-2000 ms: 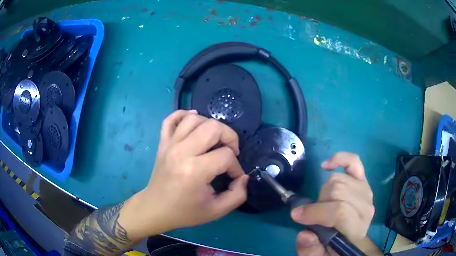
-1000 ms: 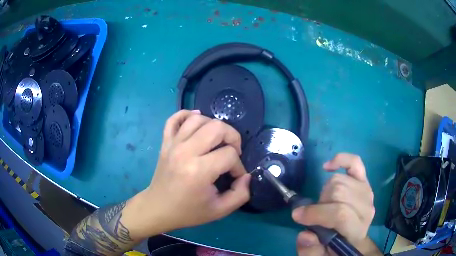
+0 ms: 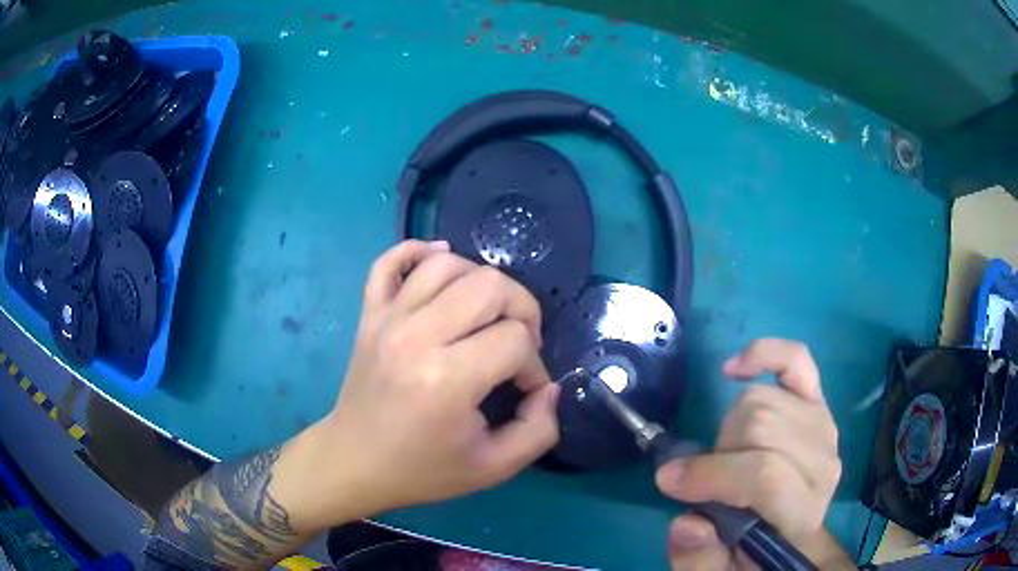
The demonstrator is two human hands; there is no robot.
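Black headphones (image 3: 508, 109) lie flat on the green bench, one cup (image 3: 469, 201) showing a centre cluster of holes. A shiny black speaker plate (image 3: 631, 318) with a pale round driver (image 3: 613, 378) lies over the lower right cup. My left hand (image 3: 452, 368) pinches a hair-thin lead wire (image 3: 567, 377) at the plate's left side. My right hand (image 3: 770, 446) holds the soldering iron (image 3: 670, 448) by its dark handle. Its silvery tip is at the plate just left of the driver, by the wire end. Whether tip and wire touch is too small to tell.
A blue tray (image 3: 212, 145) heaped with black plates stands at the left. A black fan (image 3: 921, 441) with a red-and-white label stands at the right, by a cardboard sheet (image 3: 982, 240) and part of another blue tray (image 3: 991, 292). The bench's near edge curves below my hands.
Both hands hold nearly the same place and grip. The iron tip has shifted very slightly at the plate, and the headphones sit slightly further right in the picture than two seconds ago.
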